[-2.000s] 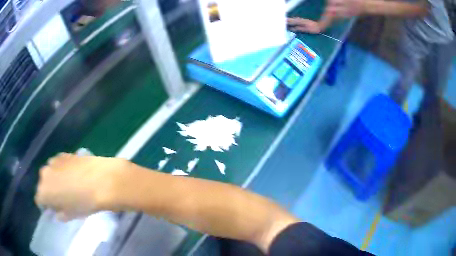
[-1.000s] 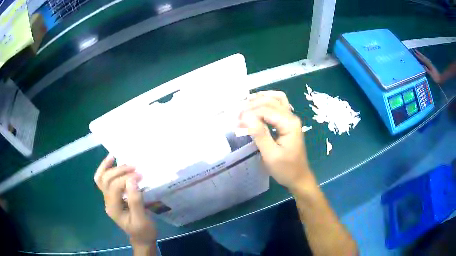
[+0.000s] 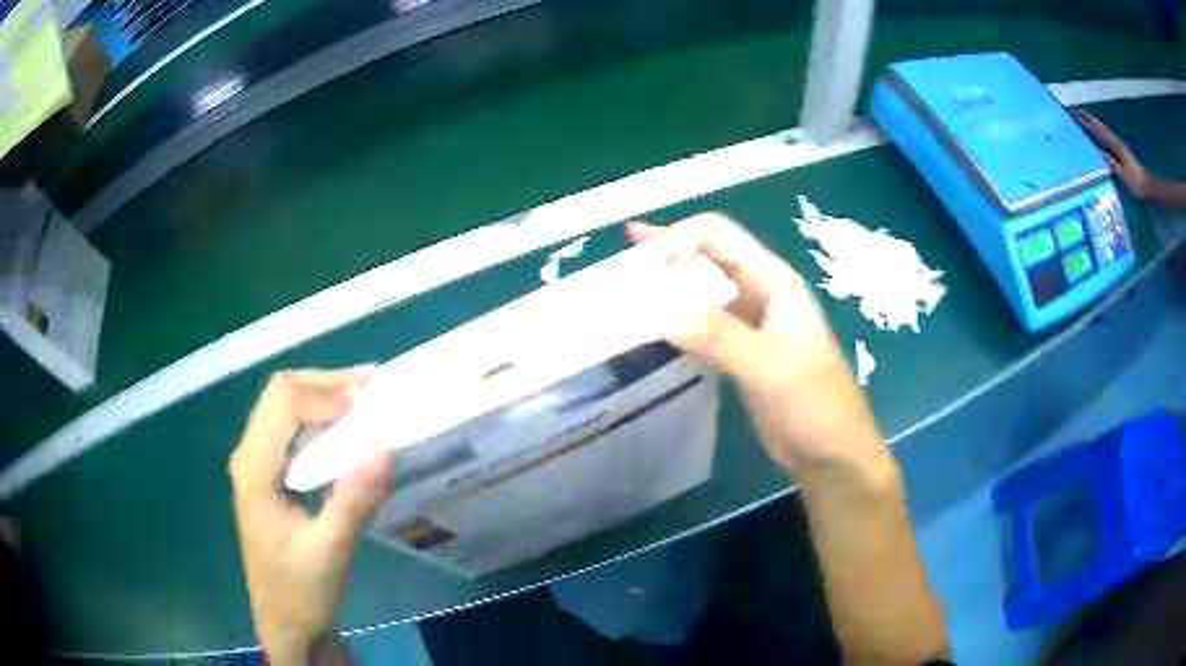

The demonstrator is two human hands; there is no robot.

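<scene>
A white retail carton (image 3: 572, 455) with dark printed text and a small orange-brown picture stands on the green surface in front of me. Its long white top flap (image 3: 507, 345) is folded over toward me, with a small dark notch near mid-edge. My left hand (image 3: 302, 481) grips the flap's left end between thumb and fingers. My right hand (image 3: 748, 312) grips the flap's right end. The flap hides the carton's inside.
White scraps (image 3: 874, 271) lie heaped right of the carton, with strays near it and behind it. A blue digital scale (image 3: 1001, 130) stands beyond. Another carton (image 3: 59, 293) is at far left. A white rail, a person's hand (image 3: 1116, 154) and a blue stool (image 3: 1093, 520) are in view.
The flap, raised before with the carton open, is now folded down toward me. My right hand has moved from the carton's opening onto the flap; my left hand now pinches its left end.
</scene>
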